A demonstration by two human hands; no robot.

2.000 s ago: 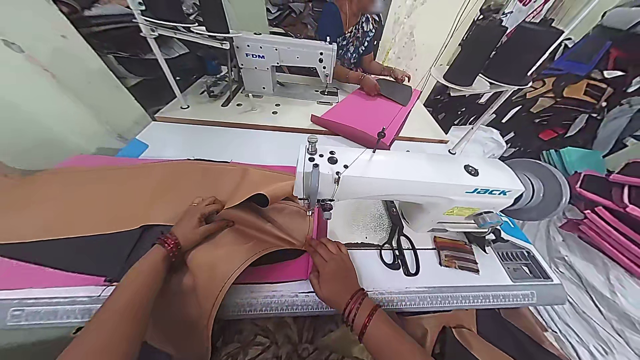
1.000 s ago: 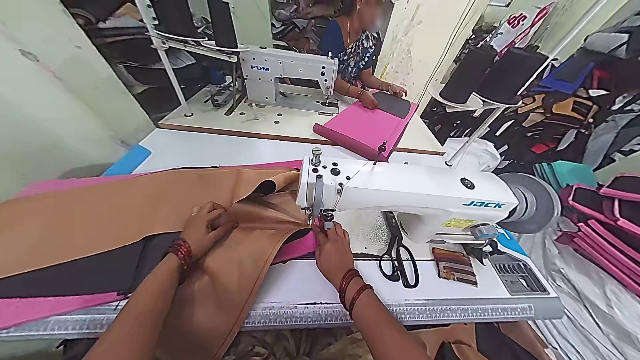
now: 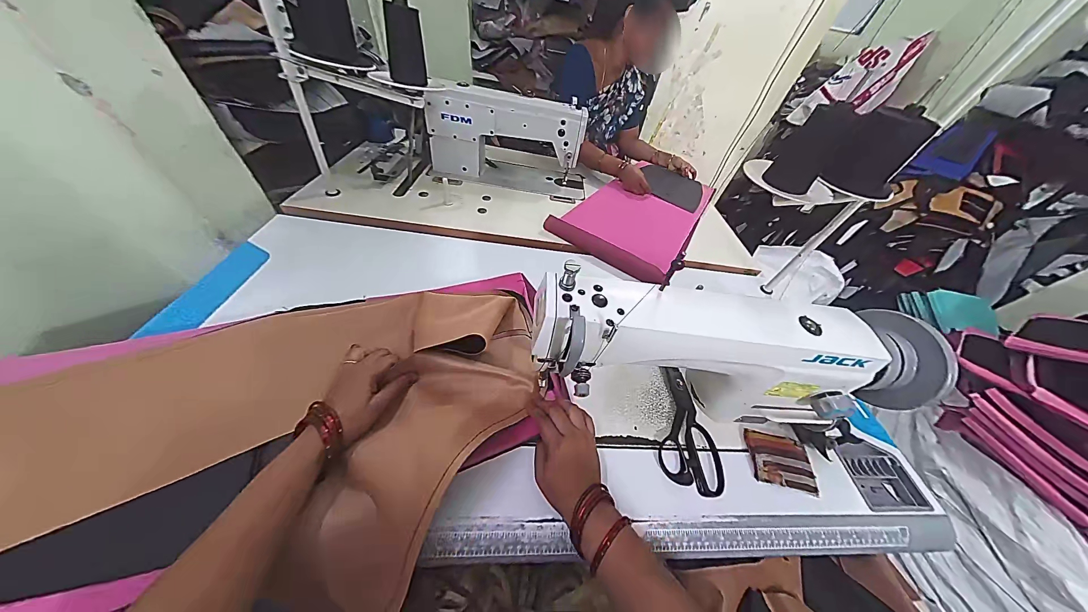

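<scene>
A white Jack sewing machine (image 3: pixel 714 340) stands on a white table, its needle area over the edge of a tan leather-like piece (image 3: pixel 459 391). Pink and black layers (image 3: pixel 144 518) show under the tan piece at the left. My left hand (image 3: pixel 365 391) rests on the tan piece, left of the needle, fingers bent and pressing a fold. Close to the presser foot, my right hand (image 3: pixel 565 446) has its fingertips on the curved edge of the piece; whether it pinches the edge cannot be told. Black-handled scissors (image 3: pixel 690 446) lie right of my right hand.
A ruler strip (image 3: pixel 765 537) runs along the table's front edge. Beside the scissors lies a striped swatch (image 3: pixel 780 461). Thread cones (image 3: pixel 850 153) stand behind the machine. Across the table, a person holds a pink panel (image 3: pixel 637 225) near an FDM machine (image 3: pixel 501 136). Pink-edged pieces (image 3: pixel 1020 425) are stacked at right.
The tan piece's fold near the needle has changed shape, and more of the curled flap now shows behind my left hand. My right hand stays by the presser foot.
</scene>
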